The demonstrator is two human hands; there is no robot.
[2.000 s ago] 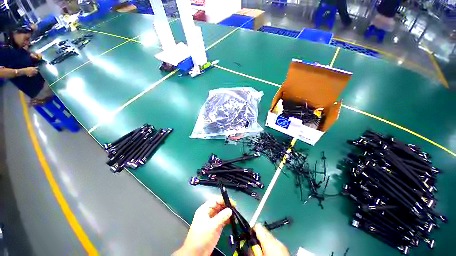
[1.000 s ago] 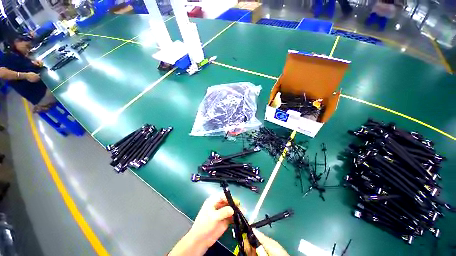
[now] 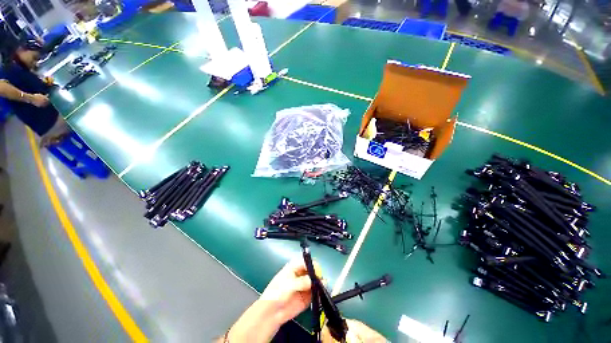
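Observation:
My left hand [image 3: 287,292], bare, holds a black cable assembly [image 3: 311,271] that points up and away from me, at the bottom centre. My right hand [image 3: 358,333] is low at the frame's bottom edge, partly cut off, close against dark, blurred items; a little yellow shows there, and I cannot tell exactly what it grips. One cable assembly [image 3: 373,286] with a thin tie across it lies on the bench just right of my hands. A small group of cable assemblies [image 3: 308,226] lies beyond my left hand.
More cable assemblies [image 3: 186,193] lie left, and a large heap [image 3: 529,234] right. Loose cable ties [image 3: 409,218] lie near the yellow line. A plastic bag [image 3: 305,142] and open carton [image 3: 395,157] stand beyond. A white strip [image 3: 422,329] lies near right. A person [image 3: 30,100] sits far left.
The yellow tool handles seen earlier by my right hand are now mostly out of sight. The view has shifted slightly, and more of the white strip shows than two seconds ago.

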